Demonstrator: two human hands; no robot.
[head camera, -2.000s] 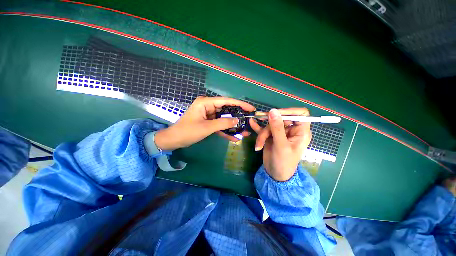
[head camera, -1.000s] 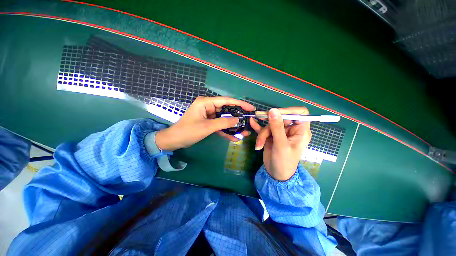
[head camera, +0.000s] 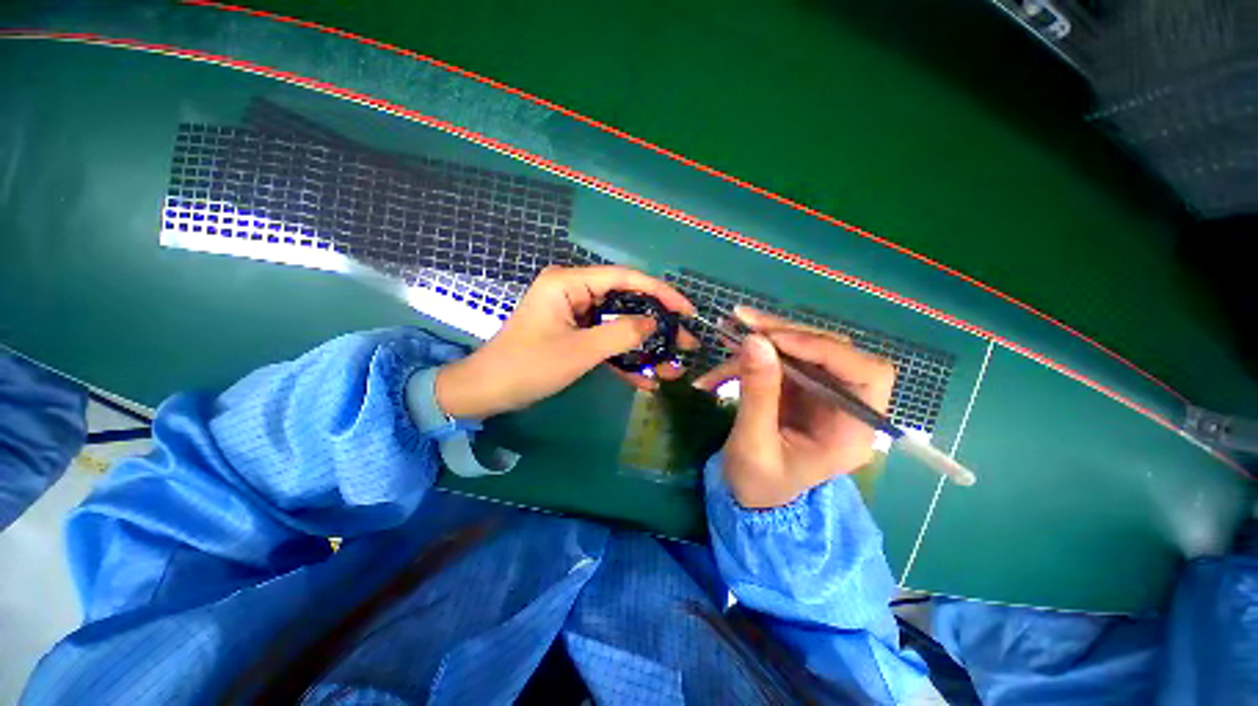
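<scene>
My left hand (head camera: 531, 345) holds a small black round module (head camera: 646, 328) between thumb and fingers. My right hand (head camera: 814, 414) holds thin tweezers (head camera: 842, 397), pale at the rear end, dark along the shaft. The tweezers slant down to the right; their tips are beside the module's right edge, and whether they touch it cannot be told. Dark die-cut sheets (head camera: 373, 207) with a grid of small squares lie on the mat beyond my left hand. Another gridded sheet (head camera: 922, 386) lies behind my right hand. A yellow label sheet (head camera: 646, 439) lies below the module.
The green mat (head camera: 83, 179) has red edge lines along its far side. A darker green conveyor belt (head camera: 773, 104) runs beyond it. A pale wrist strap (head camera: 425, 400) is on my left cuff. Blue smock sleeves of other people show at the lower left and lower right edges.
The tweezers have turned from nearly level to slanting down to the right. My right hand has rotated and opened slightly with them. My left hand and the module have barely moved.
</scene>
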